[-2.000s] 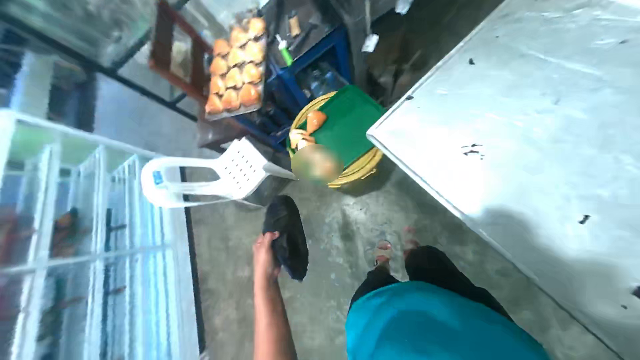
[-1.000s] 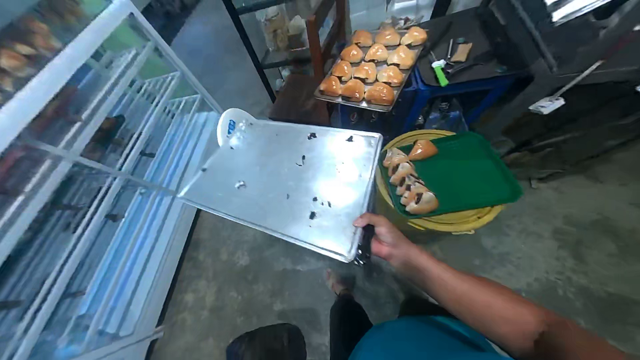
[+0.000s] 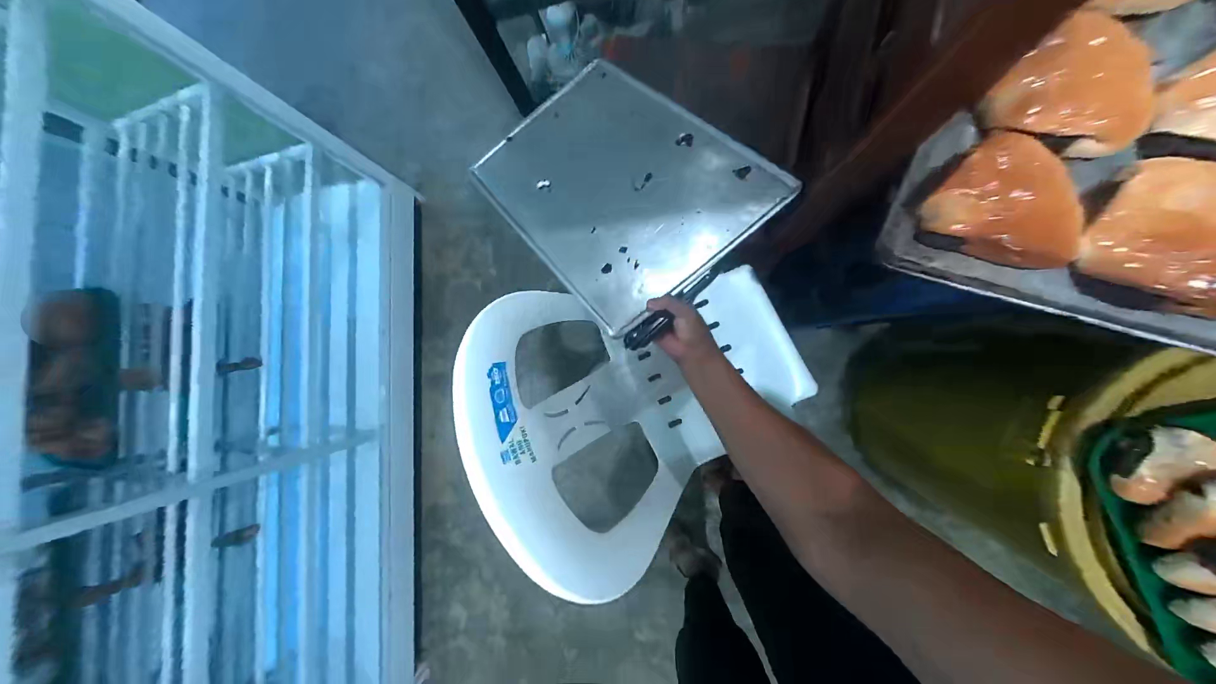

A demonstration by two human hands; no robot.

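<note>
From the lower right my right arm reaches in, and my right hand [image 3: 680, 328] grips the near corner of an empty metal baking tray [image 3: 636, 209] with a black pad or cloth [image 3: 650, 328] at the grip. Dark crumbs are scattered on the tray's flat surface. Under my hand and the tray's near corner stands a white plastic chair [image 3: 503, 513] with a slotted seat and a blue label on its back. My left hand is out of view.
A glass-fronted display case [image 3: 399, 408] with baked goods inside lines the left. At the upper right, glazed buns [image 3: 1007, 204] fill another tray [image 3: 997, 299]. Below it, a round yellow container [image 3: 1083, 456] holds a green tray [image 3: 1107, 503] with pastries. My feet are by the chair.
The tray, over the floor beside the display case a second ago, is now farther from me above the chair, still in my right hand. The view has swung strongly toward the chair.
</note>
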